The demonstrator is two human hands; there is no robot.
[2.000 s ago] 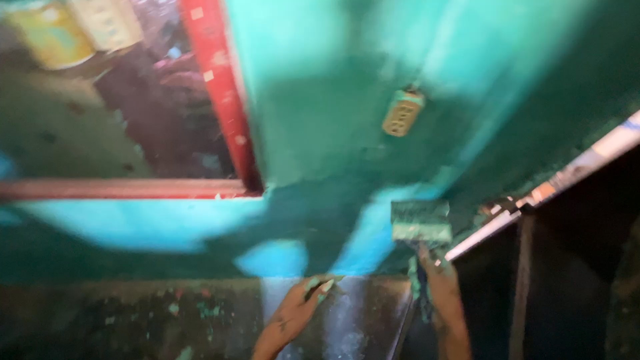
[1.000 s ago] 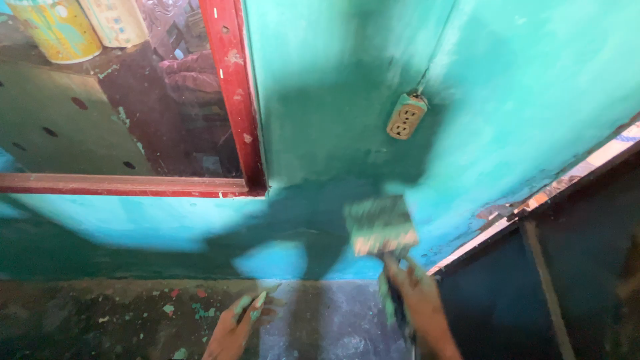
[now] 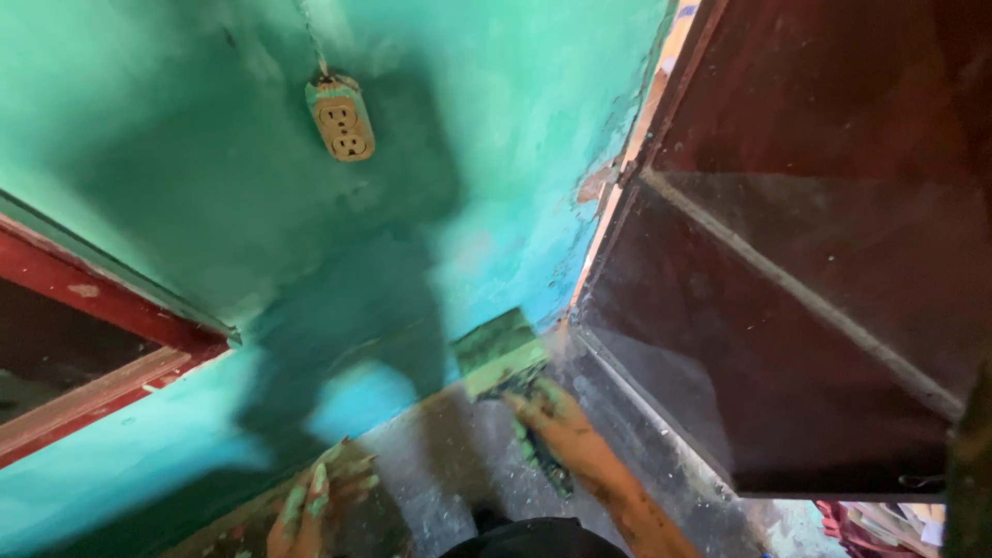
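Observation:
My right hand (image 3: 546, 411) is closed around the handle of a wide flat paintbrush (image 3: 500, 349) smeared with green paint. The brush head lies over the lowest part of the wall (image 3: 496, 256), which is green above and blue below, near the corner by the door. I cannot tell whether the bristles touch the wall. At the lower left, my left hand (image 3: 325, 492) has green paint on its fingers, which are apart and near the foot of the wall. No held object shows in it.
An electrical outlet (image 3: 343, 124) hangs from a wire on the wall. A red window frame (image 3: 101, 291) is at the left. To the right stands a dark red-brown door (image 3: 775, 325). Paint specks dot the grey floor (image 3: 434, 496). Papers or cloths (image 3: 891, 523) lie at the lower right.
The view has swung right, bringing the door into fuller sight. My right hand still holds the brush, whose head is now low by the wall's corner with the door.

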